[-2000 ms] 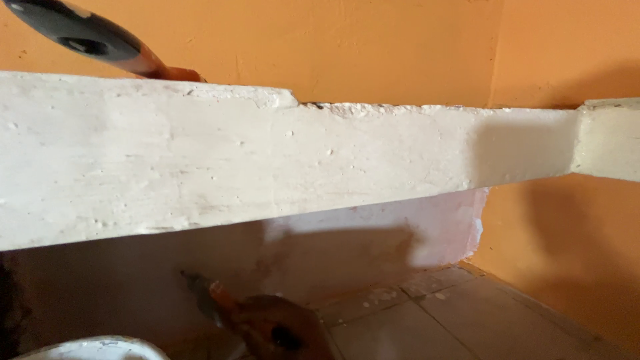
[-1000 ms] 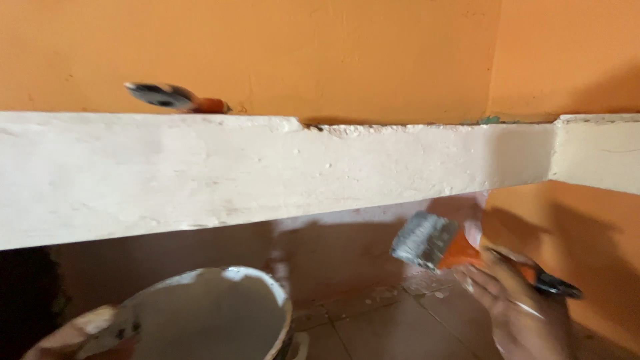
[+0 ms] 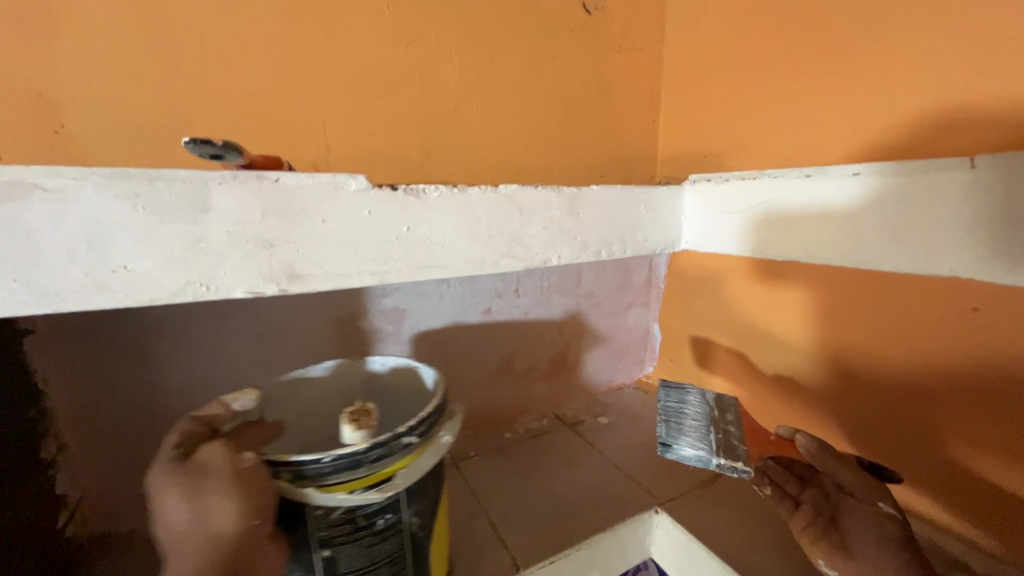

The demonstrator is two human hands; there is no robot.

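Note:
At the lower left, my left hand (image 3: 216,484) grips the rim of a black and yellow paint bucket (image 3: 364,528), thumb over the edge. The bucket has a white handle, and inside it shows a pale stub-like object (image 3: 358,422) with a brownish top. My right hand (image 3: 840,500), spotted with white paint, holds a flat paintbrush (image 3: 704,428) by its orange and black handle; the bristles point left and are coated in whitish paint. A second orange and black handled tool (image 3: 232,152) lies on top of the white ledge, its far part hidden.
A rough white ledge (image 3: 280,240) runs along the orange wall (image 3: 400,80) and meets another white ledge (image 3: 880,212) at the corner. Below are a patchy pale wall (image 3: 520,328) and brown floor tiles (image 3: 552,472). A white-edged tray or box (image 3: 624,540) stands at the bottom.
The bucket and my left hand have come further into view. My right hand and the brush, blurred low in the middle two seconds ago, are now at the right. The view has shifted.

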